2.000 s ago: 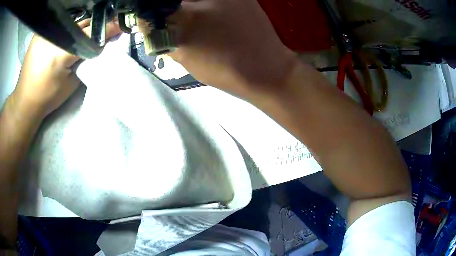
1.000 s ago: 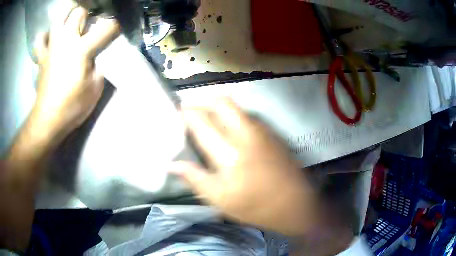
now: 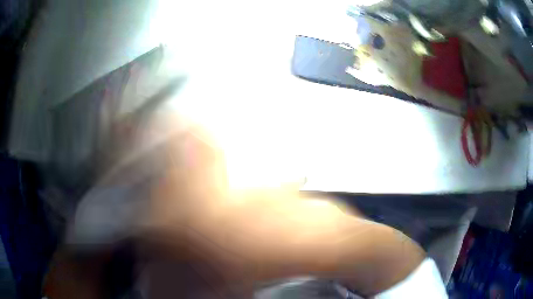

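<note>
The view is strongly blurred and glares white at the middle. My right hand (image 3: 204, 181) reaches in from the lower right to the left-centre, over a blurred greyish-pale fabric piece (image 3: 111, 204). Whether its fingers grip the fabric cannot be told. A brown blurred shape at the lower left looks like part of my left arm (image 3: 73, 271). My left hand cannot be made out clearly from the blur and the right hand over it.
The white table (image 3: 374, 146) spans the middle. The grey machine bed plate (image 3: 324, 58) and a red pad (image 3: 444, 67) lie at the upper right. Scissors with red and yellow loops (image 3: 472, 137) lie near the right end. Blue crate parts (image 3: 488, 263) show at the lower right.
The view has swung left, so the machine area, red pad and scissors sit further right. My hands have left the needle area and moved to the lower left, with the fabric now there, blurred.
</note>
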